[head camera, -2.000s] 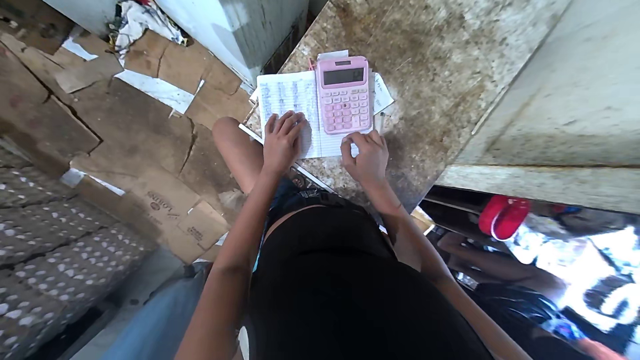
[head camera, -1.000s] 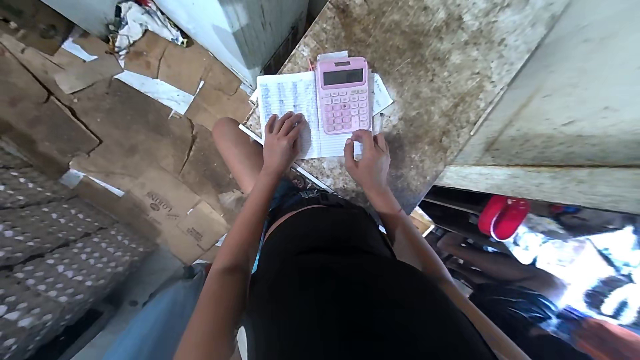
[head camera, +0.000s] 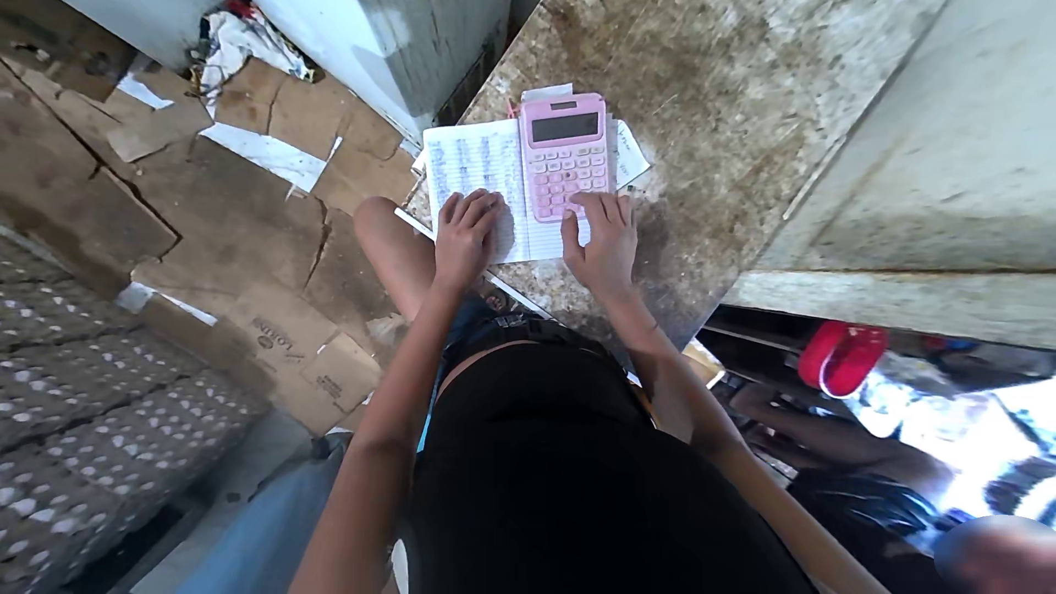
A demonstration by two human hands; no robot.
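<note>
An open notebook (head camera: 476, 153) with lined pages lies near the edge of a stained tabletop (head camera: 701, 107); its left page bears handwriting. A pink calculator (head camera: 565, 125) rests on the right page, its screen at the far end. My left hand (head camera: 468, 235) lies on the lower part of the left page, fingers slightly bent, and holds nothing. At the calculator's lower right keys is my right hand (head camera: 606, 239), its fingers over the keys and its thumb apart, with nothing held. Loose paper (head camera: 630, 157) bearing writing sticks out beyond the notebook's right side.
Flattened cardboard (head camera: 223, 223) covers the floor at left, with a crumpled cloth (head camera: 239, 45) near a pale cabinet (head camera: 396, 58). Egg trays (head camera: 91, 396) stand at lower left. A red object (head camera: 841, 359) and another person's leg (head camera: 841, 441) are at lower right.
My right hand has moved up onto the calculator's lower keys, from below its bottom edge. My left hand remains on the left page.
</note>
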